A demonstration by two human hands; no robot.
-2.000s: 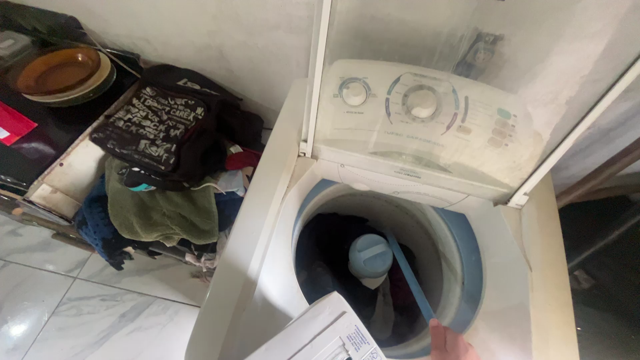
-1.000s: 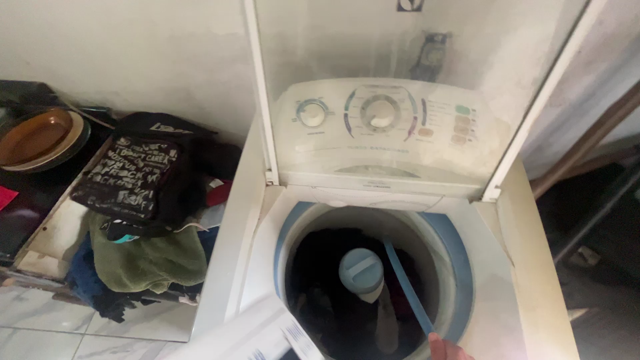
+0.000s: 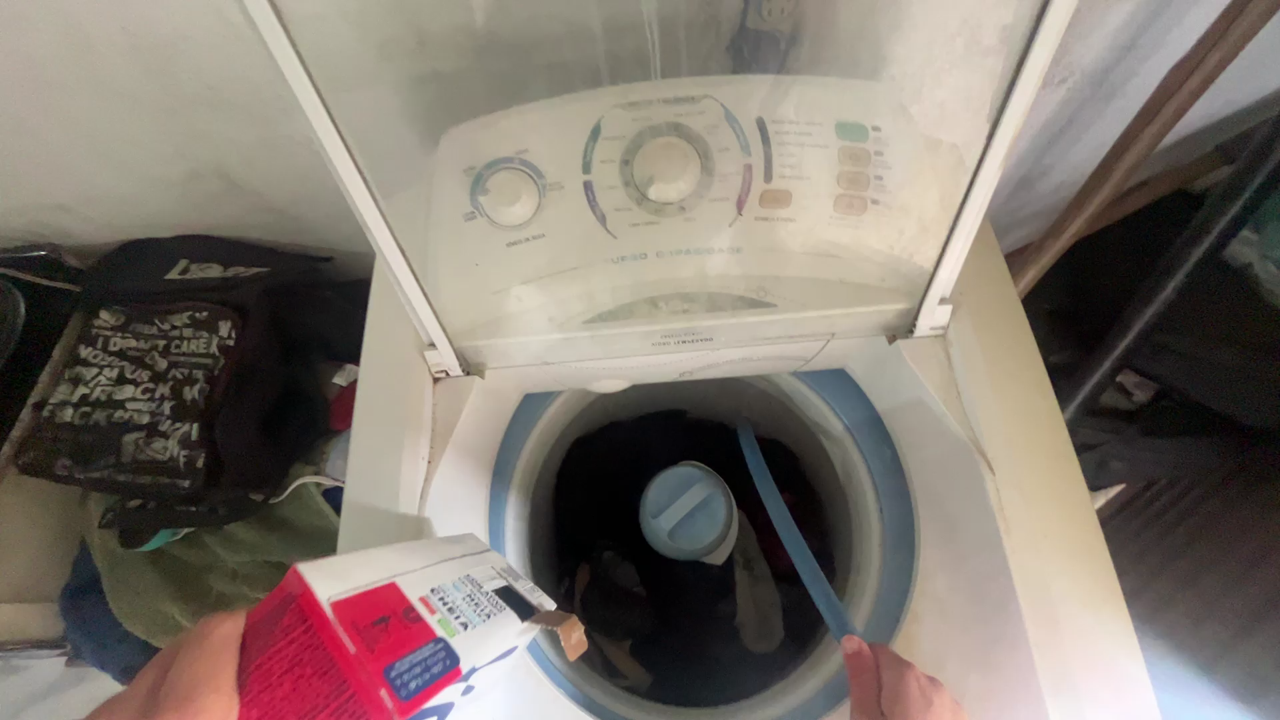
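My left hand grips a red and white cardboard box, tilted with its torn-open corner flap over the left rim of a top-loading washing machine's tub. My right hand holds the near end of a thin blue strip, which slants into the tub. Dark clothes lie in the drum around the agitator with its light blue cap. A greyish cloth lies just right of the agitator. Whether anything comes out of the box cannot be seen.
The transparent lid stands raised before the control panel with its knobs. At the left lie a black printed bag or garment and a green cloth. A wooden pole leans at the right.
The box in my left hand has tipped and turned, and its red side and opened corner now show at the tub's left rim. My right hand still holds the blue strip. The view has moved.
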